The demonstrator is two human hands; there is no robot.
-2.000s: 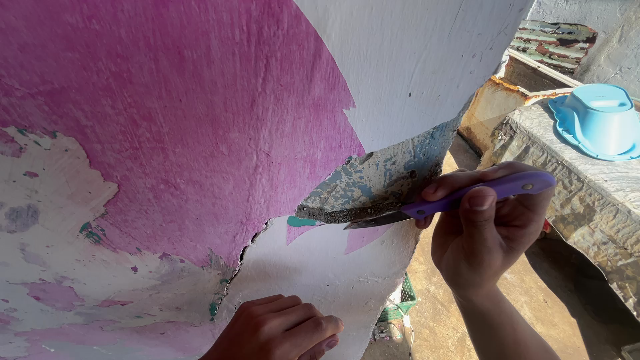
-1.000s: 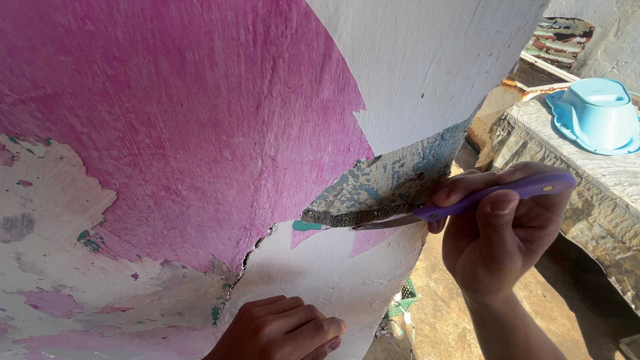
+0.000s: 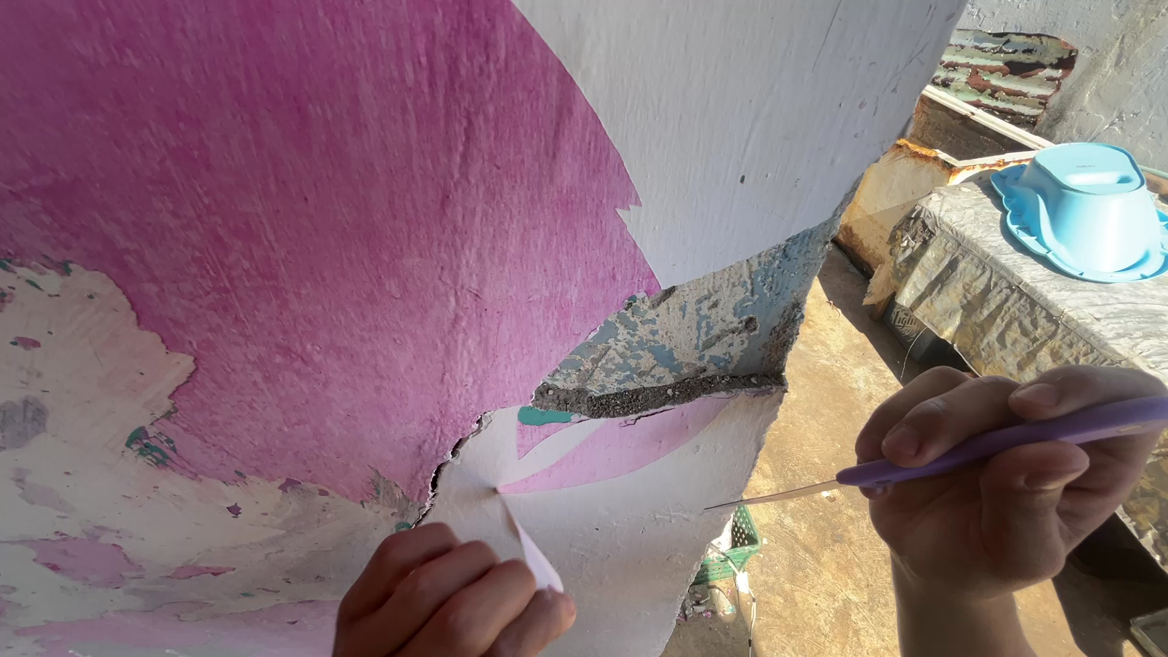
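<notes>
My right hand (image 3: 995,474) grips the purple handle of a knife (image 3: 967,449). Its thin blade points left, its tip close to the right edge of the peeling painted wall (image 3: 392,228). At the bottom centre my left hand (image 3: 456,593) lies against the white part of the wall, its fingers curled by a lifted, pointed flap of paint layer (image 3: 538,557); whether they pinch it is hard to tell. Above the hand runs a dark crack (image 3: 444,470). A rough grey ledge (image 3: 666,394) borders an exposed patch of blue and grey old paint (image 3: 693,319).
On the right, a light blue plastic tub (image 3: 1086,214) rests upside down on a covered table (image 3: 1022,283). A green plastic crate (image 3: 730,547) stands on the floor (image 3: 794,474) below the wall's edge. Rusty-edged boards (image 3: 922,155) lie behind.
My right hand has drawn the knife away from the ledge, down and to the right. A pointed flap now stands out by my left hand, and pink shows where the white surface was below the ledge.
</notes>
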